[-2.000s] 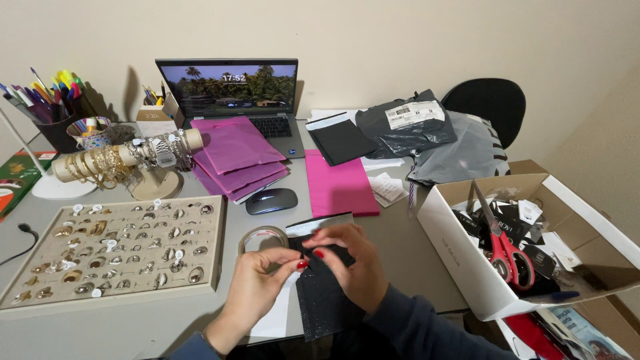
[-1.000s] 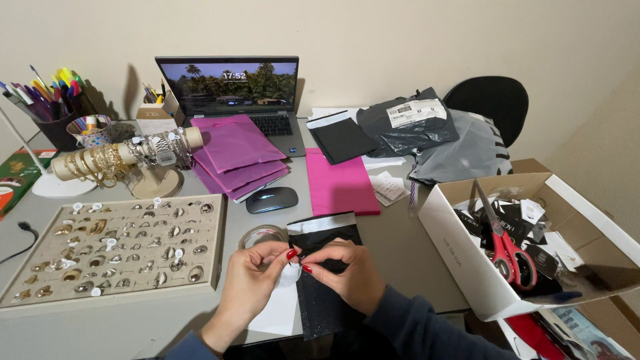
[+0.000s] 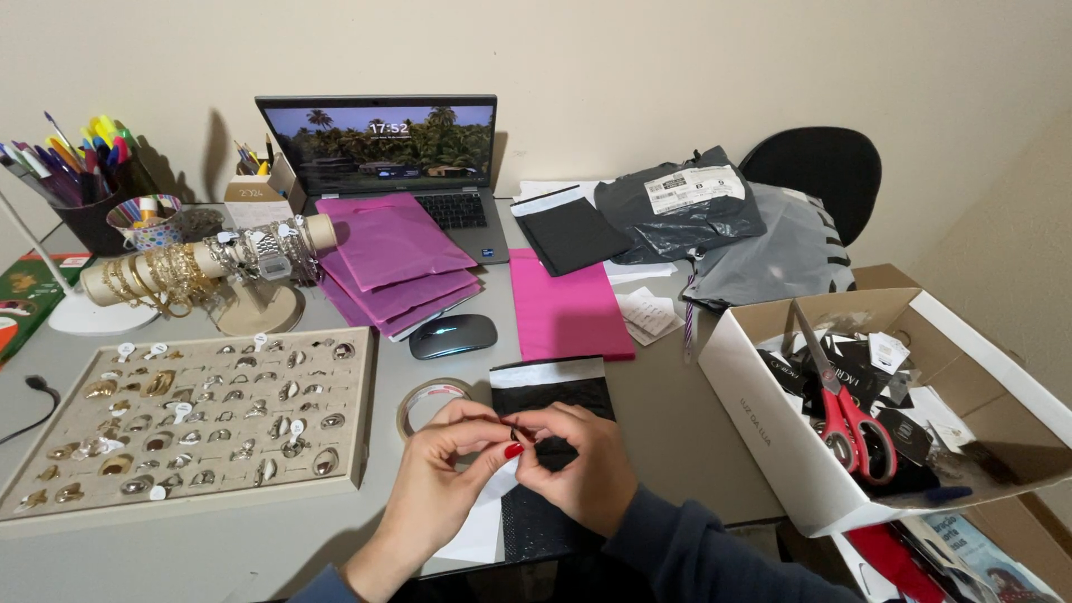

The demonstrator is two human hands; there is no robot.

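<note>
My left hand (image 3: 456,461) and my right hand (image 3: 578,461) meet at the fingertips, pinching a tiny dark item (image 3: 515,434) too small and hidden to name. Beneath them lies a black plastic mailer bag (image 3: 544,523) with a pale strip along its top edge. White paper (image 3: 477,528) shows under my left hand, beside the bag. Just behind that hand is a roll of tape (image 3: 419,402), lying flat and partly covered.
A ring display tray (image 3: 364,419) lies left, with a bracelet stand (image 3: 255,306) behind it. Further back are a laptop (image 3: 494,226), purple bags (image 3: 402,260), a mouse (image 3: 453,337) and a pink packet (image 3: 569,318). Scissors (image 3: 854,427) rest in an open box (image 3: 779,452) at right.
A small white round piece seen between my fingers one second ago no longer shows. Both hands stay together over the black bag, with the fingers now closer around the item.
</note>
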